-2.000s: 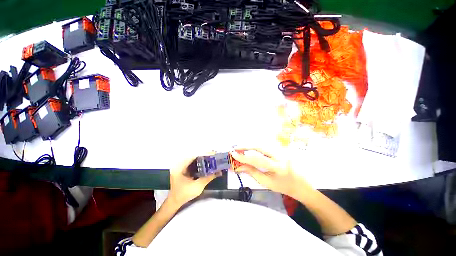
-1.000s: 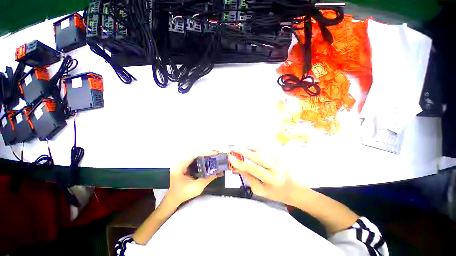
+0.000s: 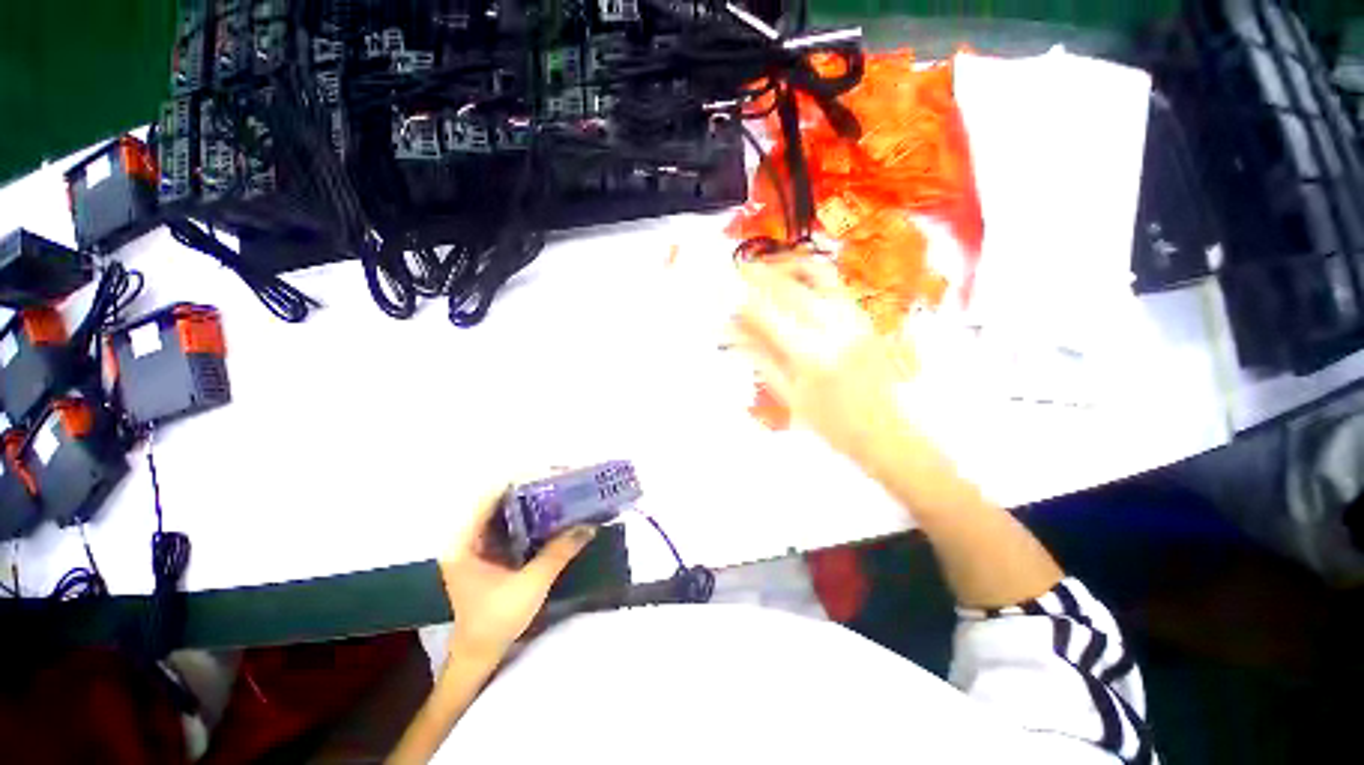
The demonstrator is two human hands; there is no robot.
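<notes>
My left hand holds a dark grey controller unit with a purplish end above the bench's front edge. No orange shows on this unit. A thin black cable trails from its right end to a small coil. My right hand is stretched forward at the left side of the orange clip pile. It is washed out by glare and blurred, so whether its fingers hold a clip cannot be told.
A big black stack of units with draped cables stands at the back. Several grey units with orange clips stand at the left. White paper lies right of the clips. A black ribbed rack is at far right.
My right hand has left the unit and moved forward to the orange clips. My left hand still holds the unit, where orange showed at its right end before. The view has turned right.
</notes>
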